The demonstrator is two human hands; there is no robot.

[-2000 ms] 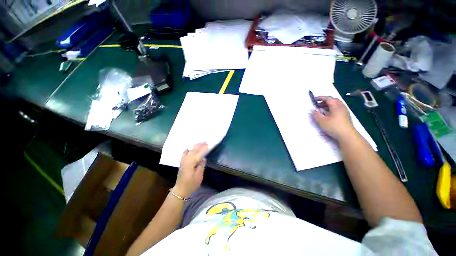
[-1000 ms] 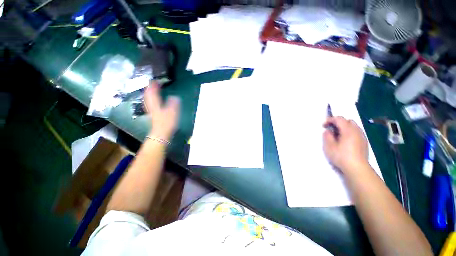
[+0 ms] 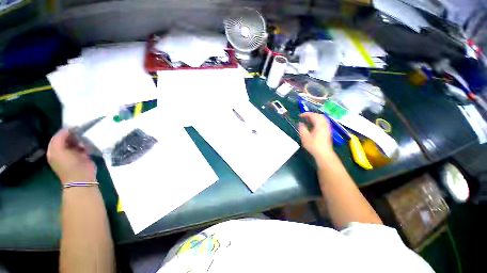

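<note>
My left hand (image 3: 71,154) is at the left, closed on the edge of a clear plastic bag of small dark parts (image 3: 132,146), which lies over a white sheet (image 3: 165,178). A white tag with a green dot shows at the bag's top. My right hand (image 3: 316,133) is over the tools at the right, by the blue-handled tool (image 3: 337,130); whether it touches one is unclear. A pen (image 3: 238,114) lies on the right-hand sheet (image 3: 256,154). The caliper (image 3: 279,107) lies partly behind my right hand.
A red tray (image 3: 152,61) with papers, a small fan (image 3: 245,30) and a white roll (image 3: 276,72) stand at the back. A paper stack (image 3: 107,74) is back left. A yellow-handled tool (image 3: 359,153) lies right. A carton (image 3: 419,208) is below the bench at right.
The view has swung right. My left hand has brought the bag of parts over the left sheet. My right hand has let go of the pen and moved right to the tools.
</note>
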